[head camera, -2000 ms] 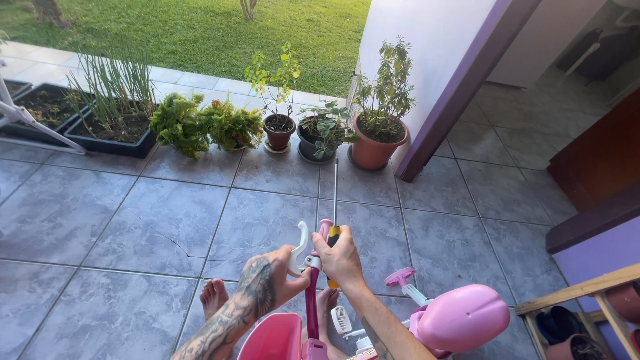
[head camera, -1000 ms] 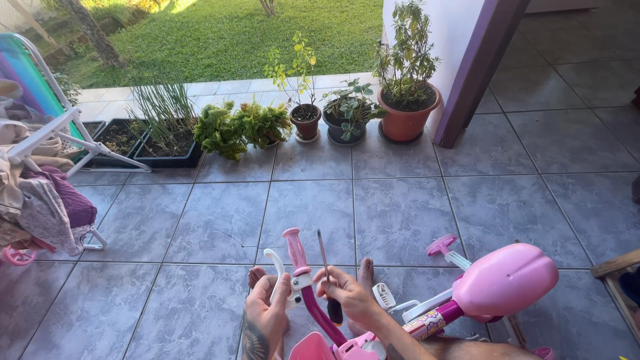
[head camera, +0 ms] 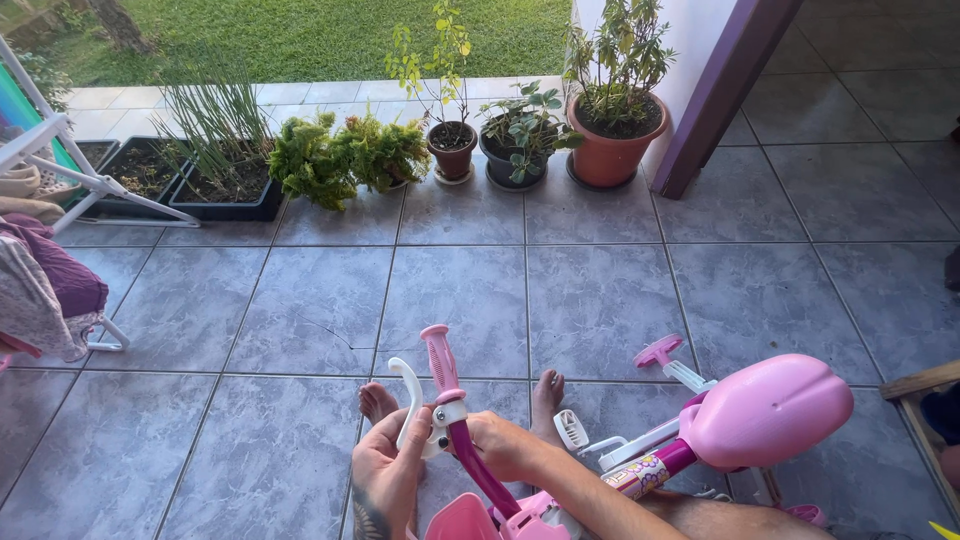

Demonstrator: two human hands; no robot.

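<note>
My left hand holds the white plastic brake lever at its clamp, thumb on top. The clamp sits around the magenta handlebar of a child's bicycle, just below the pink grip. My right hand is closed at the far side of the bar, beside the clamp; its fingertips are mostly hidden and no screwdriver shows. The pink saddle lies to the right, with a white pedal between it and my hands. A pink basket is at the bottom edge.
Potted plants, among them a terracotta pot, line the edge of the tiled floor. A white folding chair and draped clothes are at left. A purple door frame stands behind, and a wooden frame is at right.
The screwdriver in my right hand one second ago is no longer visible. My right hand has moved behind the handlebar. My left hand stays at the brake lever.
</note>
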